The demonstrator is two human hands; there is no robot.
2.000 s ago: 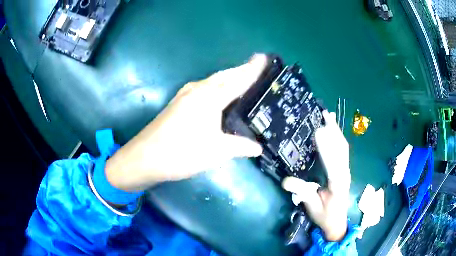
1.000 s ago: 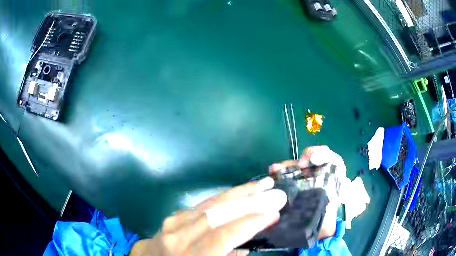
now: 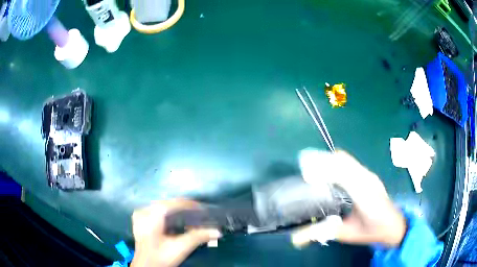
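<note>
An opened camera housing [image 3: 235, 213] is held low in front of me, stretched out left to right and blurred. My left hand [image 3: 166, 229] grips its dark left end, with the thumb below. My right hand [image 3: 350, 201] holds its right end, a greyish blurred part, with white coverings on the fingertips. The circuit board cannot be told apart in the blur. Tweezers [image 3: 317, 120] show just above my right hand, tips of both arms apart at the top, the lower end reaching my fingers; whether they are held cannot be told.
A spare opened housing [image 3: 65, 141] lies at the left. A blue handheld fan [image 3: 32, 18], a white bottle [image 3: 110, 26] and a yellowish ring [image 3: 157, 26] are at the upper left. An amber tape scrap [image 3: 336, 95], white wipes [image 3: 414, 155] and a blue screw bin [image 3: 447, 88] are at the right.
The housing has turned from near my right side to lie stretched across the front, between both hands. My left hand has moved left. The view has shifted, showing the fan and bottle.
</note>
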